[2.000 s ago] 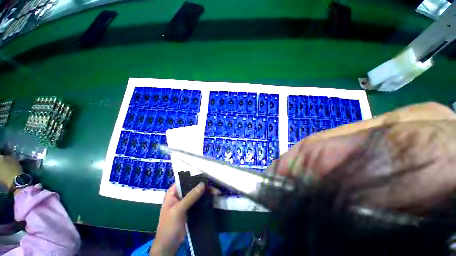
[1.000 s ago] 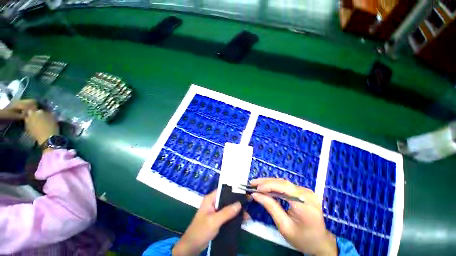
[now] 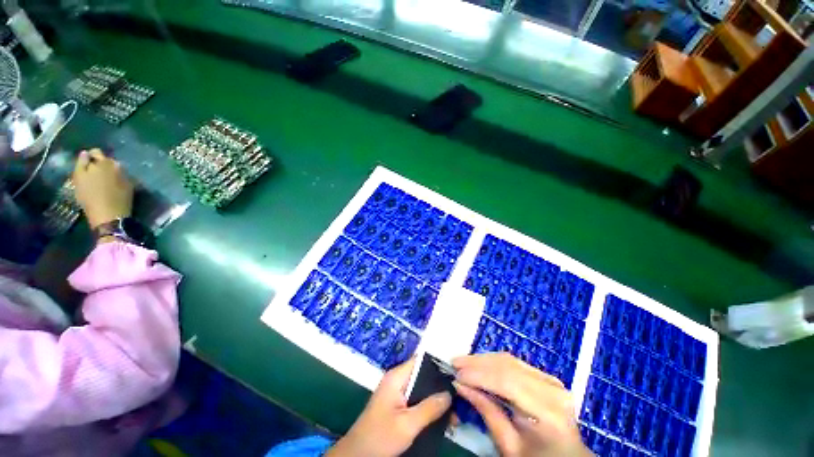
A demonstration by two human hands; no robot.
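My left hand (image 3: 390,415) holds the backing strip (image 3: 453,323), white at its upper end, with the black adhesive area (image 3: 430,384) under my thumb. My right hand (image 3: 518,402) holds the tweezers (image 3: 500,402), with their tips at the upper edge of the black area. Whether the tips grip a piece cannot be told. Both hands are over the near edge of the white-edged parts tray (image 3: 323,248). Its small blue parts (image 3: 527,294) lie in rows in three blocks split by white bars. The strip and hands hide part of the left and middle blocks.
Circuit board stacks (image 3: 220,162) lie at left, beside a neighbour's hand and pink sleeve (image 3: 125,294). Black blocks (image 3: 449,108) lie along the dark band across the green surface. Orange-brown boxes (image 3: 705,67) are at upper right. A white-wrapped post base (image 3: 772,319) is right of the tray.
The view has shifted, so the tray sits lower. My right hand has moved from over the tray, two seconds ago, to the strip's black area. The neighbour's hand has moved up.
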